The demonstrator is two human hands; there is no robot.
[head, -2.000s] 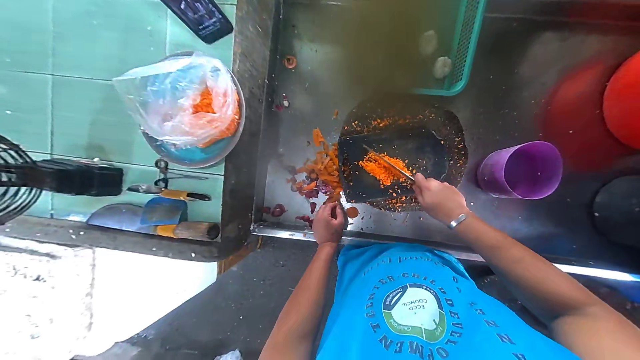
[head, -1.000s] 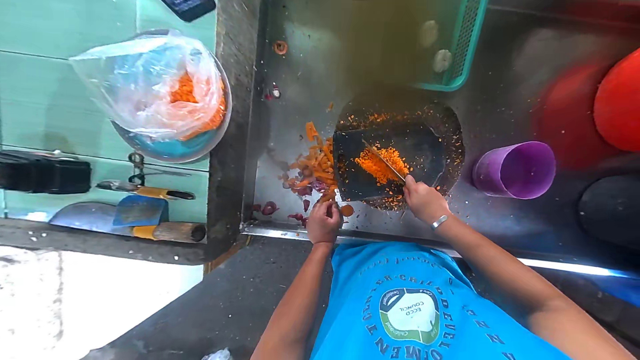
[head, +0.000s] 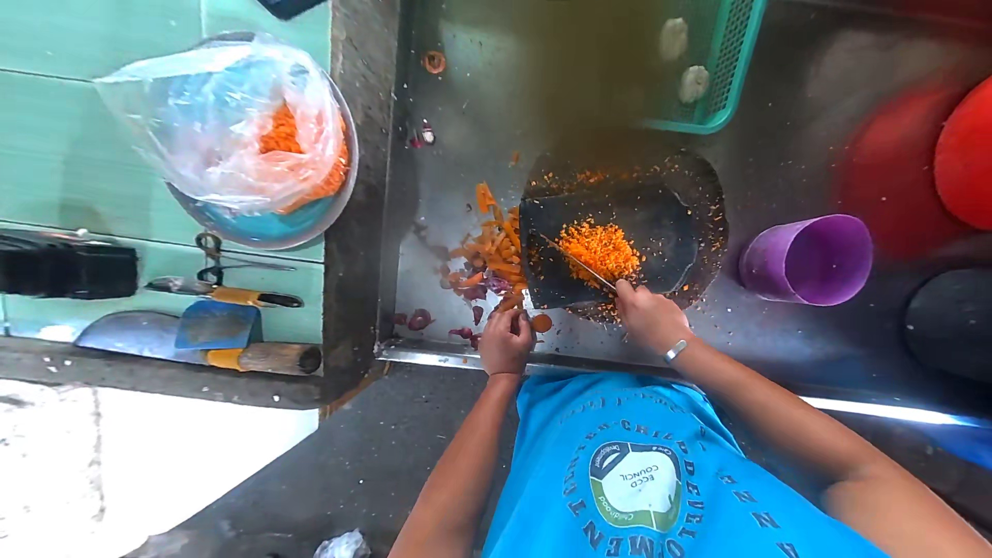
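Observation:
My right hand (head: pixel 651 318) grips a knife (head: pixel 579 262) whose blade lies across a mound of finely chopped carrot (head: pixel 603 249). The mound sits on a dark cutting board (head: pixel 659 225), with orange bits scattered around it. Just left of the board is a heap of carrot peelings and scraps (head: pixel 496 248), mixed with purple onion skins (head: pixel 474 291). My left hand (head: pixel 508 341) rests at the near end of this heap, its fingers bent down; whether they hold a scrap is not clear. A round carrot piece (head: pixel 542 323) lies beside those fingers.
A purple plastic cup (head: pixel 829 260) stands right of the board; a green plastic basket (head: pixel 728 101) lies beyond. Left, on green tiles, are a bowl (head: pixel 353 155) with a plastic bag (head: pixel 225 132) of chopped carrot, scissors (head: pixel 213 256) and several tools. A metal rim (head: pixel 442 356) edges the worktop nearest me.
The knife, still in my right hand, has shifted slightly over the chopped carrot. My left hand stays near the peelings.

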